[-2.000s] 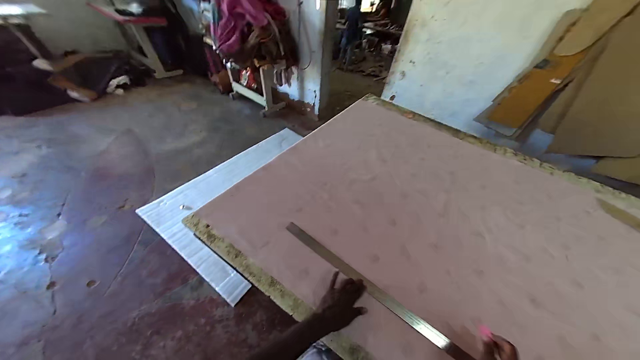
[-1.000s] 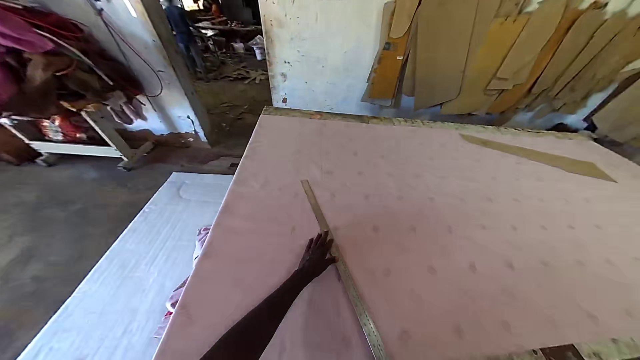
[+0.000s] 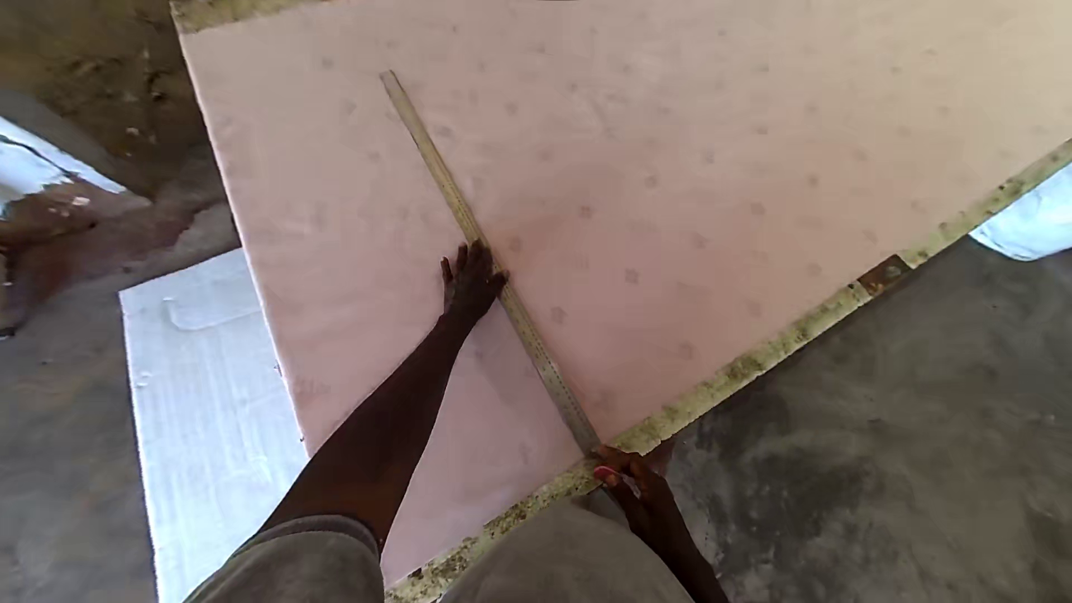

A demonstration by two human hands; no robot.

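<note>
A long metal ruler [image 3: 536, 345] lies slantwise across pink patterned fabric [image 3: 670, 193] that covers a large table. My left hand [image 3: 474, 283] presses flat on the ruler near its middle, fingers spread. At the ruler's near end, by the table's edge, my right hand [image 3: 632, 481] has its fingers curled around a small pink-red object, of which only a bit shows between thumb and fingers. What that object is I cannot tell. The ruler's far end rests on the fabric.
The table's worn, rough edge [image 3: 745, 364] runs diagonally beside my body, with a dark brown patch [image 3: 883, 276] on it. A white sheet or board [image 3: 209, 402] lies lower, left of the table. Concrete floor [image 3: 879, 435] shows at the right.
The view has swung and now looks more steeply down. My left hand stays on the ruler. My right hand, out of view one second ago, is visible at the ruler's near end.
</note>
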